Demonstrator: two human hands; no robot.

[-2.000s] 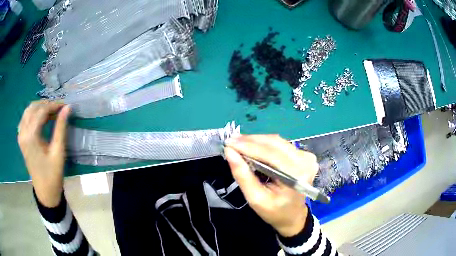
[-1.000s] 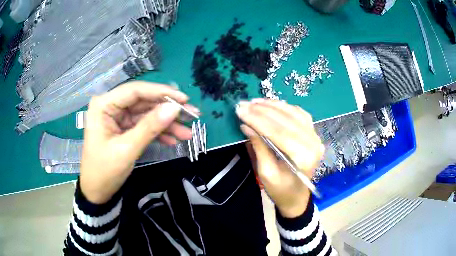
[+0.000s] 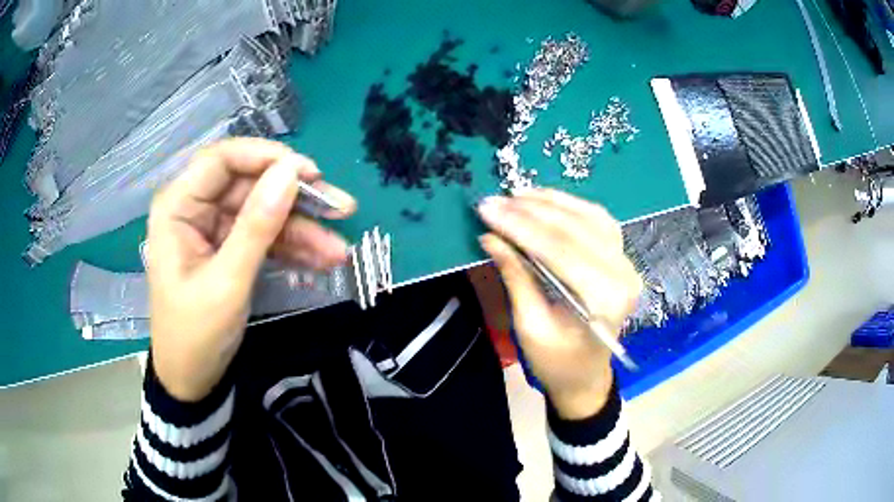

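My left hand point(image 3: 227, 245) pinches a mesh watch band by its silver end bar point(image 3: 319, 199) between thumb and fingers; most of the band is hidden by the hand. My right hand point(image 3: 564, 275) holds slim silver tweezers point(image 3: 578, 306), with the tip towards the black pile; whether the tip holds a piece cannot be told. A small stack of bands point(image 3: 108, 299) lies at the table's front edge behind my left hand, silver ends to the right. Small black inserts point(image 3: 422, 123) lie in a loose pile mid-table. Small silver pieces point(image 3: 588, 137) lie in two clusters beside it.
A large band pile point(image 3: 147, 108) covers the table's left. A black card point(image 3: 740, 137) with pale side edges lies at the right table edge. Below it is a blue bin point(image 3: 784, 284) filled with bands, beside a red edge point(image 3: 502, 338). A grey ridged item point(image 3: 755, 417) stands lower right.
My left hand has left the small stack and now holds a band end up near the black pile. My right hand has moved away from the stack's ends, with the tweezers still in it.
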